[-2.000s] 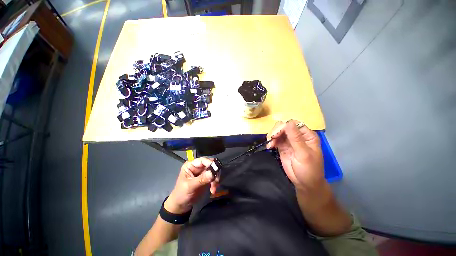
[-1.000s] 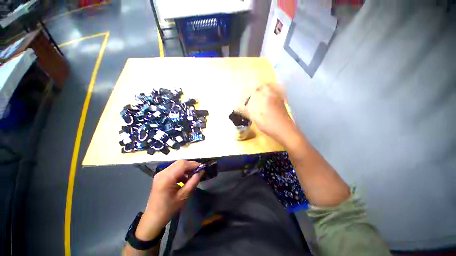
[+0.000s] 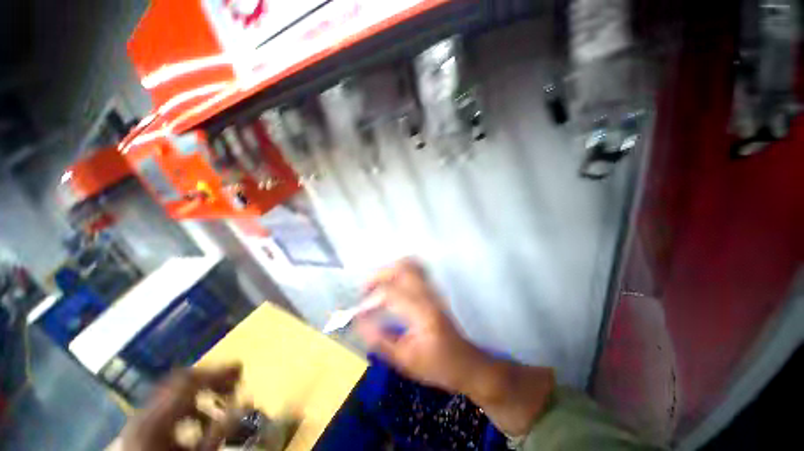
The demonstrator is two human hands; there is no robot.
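Note:
The picture is strongly blurred. My right hand [image 3: 414, 330] is raised beside the table's right edge, with a pale slim pointed thing [image 3: 353, 314] at its fingertips, perhaps the applicator's pale end. My left hand [image 3: 181, 412] is low at the left, dark and smeared, partly cut off by the bottom edge. A dark blurred thing [image 3: 250, 428] lies at or near its fingers; I cannot tell whether it is held. The cup and the pile of tabs cannot be made out.
The yellow-tan tabletop [image 3: 275, 359] lies between my hands. A blue crate [image 3: 379, 386] with many small dark pieces is below its right edge. Orange equipment [image 3: 344, 44] with a row of hanging silvery parts [image 3: 441, 84] is above, before a grey wall [image 3: 520, 229]. Red surface at right.
The view has swung up and to the right, so the table now shows low at the left. My right hand is away from the cup's top, with a pale pointed thing showing.

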